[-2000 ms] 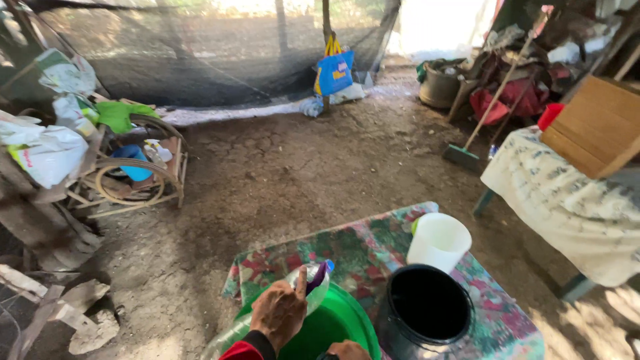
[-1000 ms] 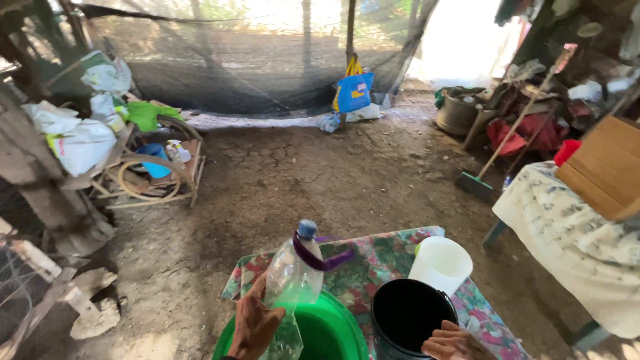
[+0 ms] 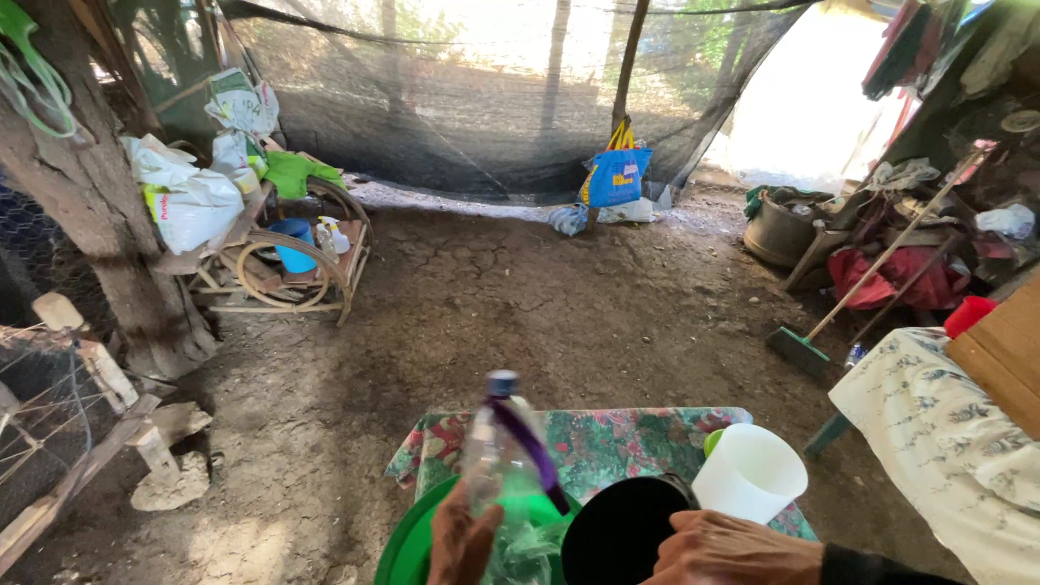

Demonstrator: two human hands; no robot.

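Note:
My left hand (image 3: 463, 532) holds a clear plastic bottle (image 3: 487, 455) upright over a green basin (image 3: 406, 540). The bottle has a dark blue cap, and a purple ribbon hangs from its neck. Crumpled clear plastic shows below it in the basin. My right hand (image 3: 727, 548) is closed at the right rim of a black bucket (image 3: 609, 536), whose inside is dark. Behind that hand a white plastic container (image 3: 751, 475) stands on the floral tablecloth (image 3: 617, 439), with a bit of a lime-green item beside it.
A second table with a pale cloth (image 3: 910, 422) and cardboard box (image 3: 1003, 349) is at right. A broom (image 3: 800, 349) leans near piled goods. At left are a tree trunk (image 3: 122, 236) and a wooden rack (image 3: 280, 305) with a blue bucket (image 3: 294, 245). Mesh hangs behind a blue bag (image 3: 621, 177).
Two seconds ago the bottle lay tilted low over the basin; it is now upright in my left hand. My right hand has moved from the basin to the black bucket's rim.

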